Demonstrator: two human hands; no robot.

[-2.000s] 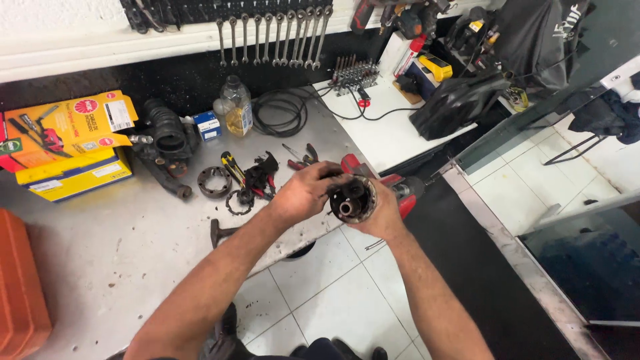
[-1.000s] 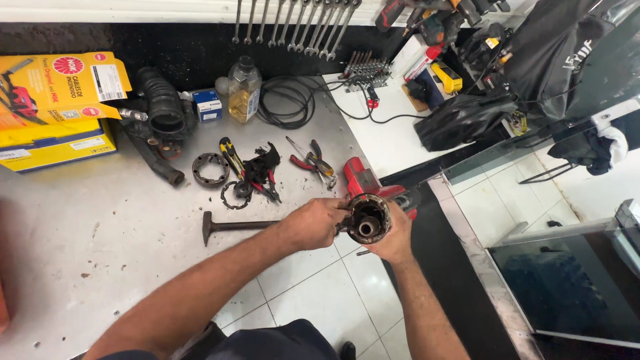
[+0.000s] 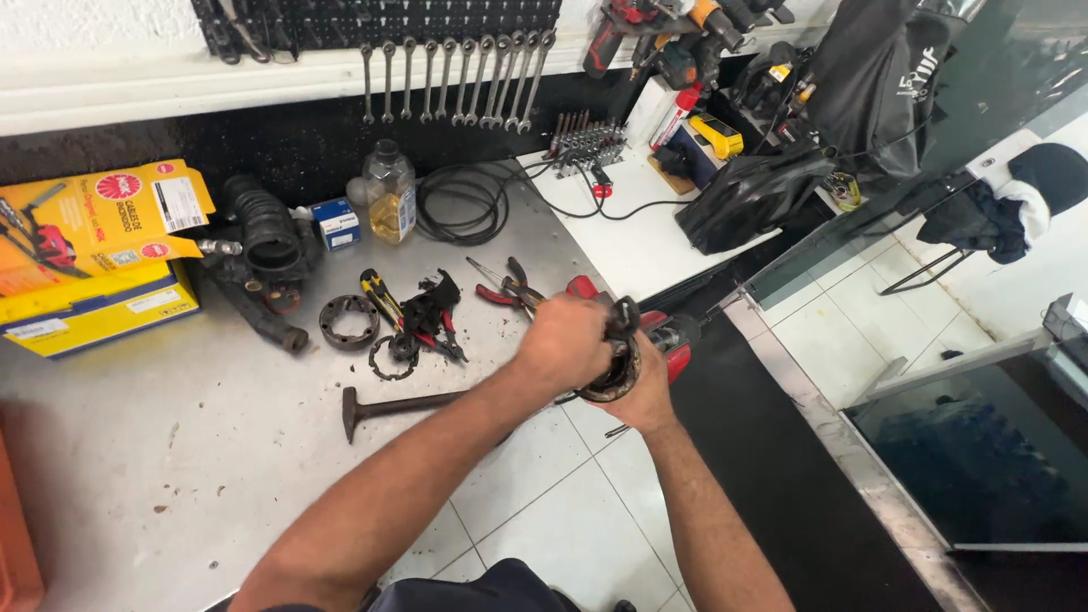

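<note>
My right hand (image 3: 650, 387) is closed around a round, hollow metal part (image 3: 614, 378) with a dark, greasy inside. Over its opening, my left hand (image 3: 563, 340) grips a small black part (image 3: 623, 316) whose kind I cannot tell. Left of the hands, on the metal bench, lie a hammer (image 3: 399, 408), a dark metal ring (image 3: 349, 322), a thin toothed ring (image 3: 393, 358), a yellow-and-black utility knife (image 3: 382, 299) and red-handled pliers (image 3: 444, 340). More pliers (image 3: 501, 291) lie just behind my left hand. A red power tool (image 3: 677, 344) is partly hidden behind my right hand.
Yellow boxes (image 3: 93, 319), a black ribbed rubber hose (image 3: 259, 225), a small blue box (image 3: 337, 225), a plastic bottle (image 3: 391, 195) and a coiled black cable (image 3: 463, 204) stand or lie farther back. Wrenches (image 3: 467, 81) hang above. An orange container (image 3: 13, 527) is at left.
My left hand has moved from the side of the round part to over its opening, where a small black part now shows in its fingers. My right hand still holds the round part.
</note>
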